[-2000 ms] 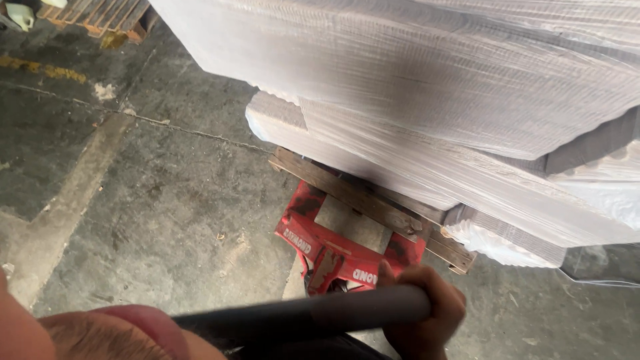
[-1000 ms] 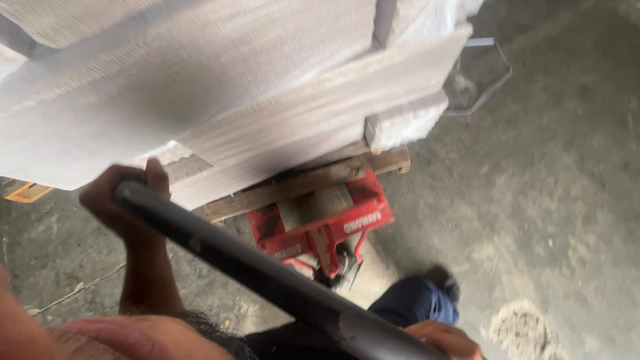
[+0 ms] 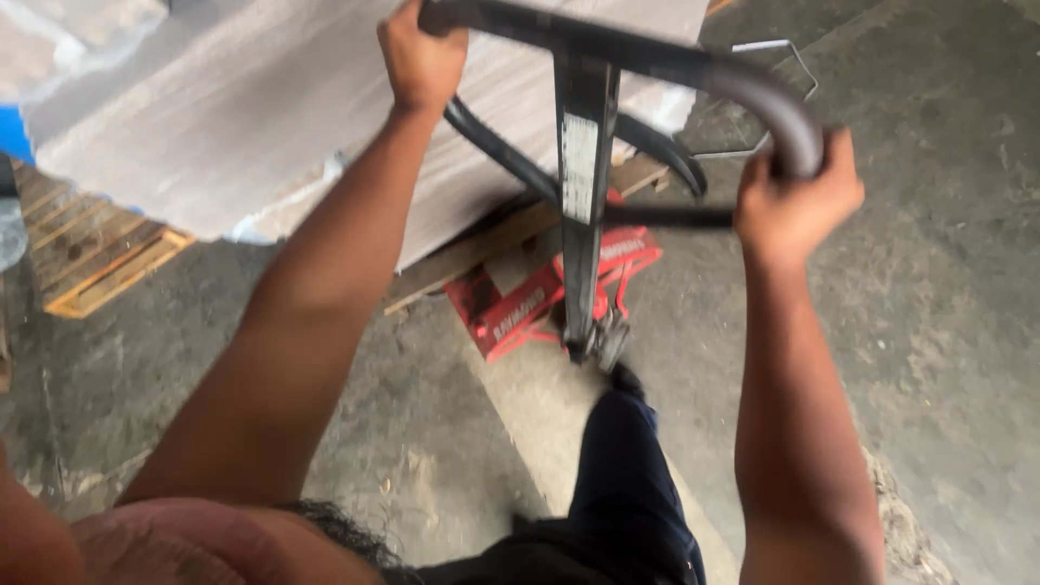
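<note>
Both hands grip the black steering handle (image 3: 585, 146) of a red Raymond pallet jack (image 3: 520, 313). My left hand (image 3: 426, 61) is closed around the handle's left end, near the top of the view. My right hand (image 3: 800, 191) is wrapped around the curved right side. The handle's shaft bears a white label with writing and runs down to the jack's base and wheels. The jack stands at a wooden pallet (image 3: 479, 256), which carries a tall stack wrapped in plastic film (image 3: 244, 106). The fingers are partly hidden, and the hands are slightly blurred.
Another wooden pallet (image 3: 106, 252) lies at the left, beside something blue (image 3: 15, 134). A bent thin metal frame (image 3: 800, 69) is on the concrete floor at the upper right. My leg (image 3: 621, 455) in dark trousers is just behind the jack's wheels. Rough, broken concrete (image 3: 902, 512) shows at the lower right.
The view has swung considerably. One second ago the handle lay low and slanted across the view; now it is farther up, showing its shaft and both hands on it. My leg now shows close behind the jack.
</note>
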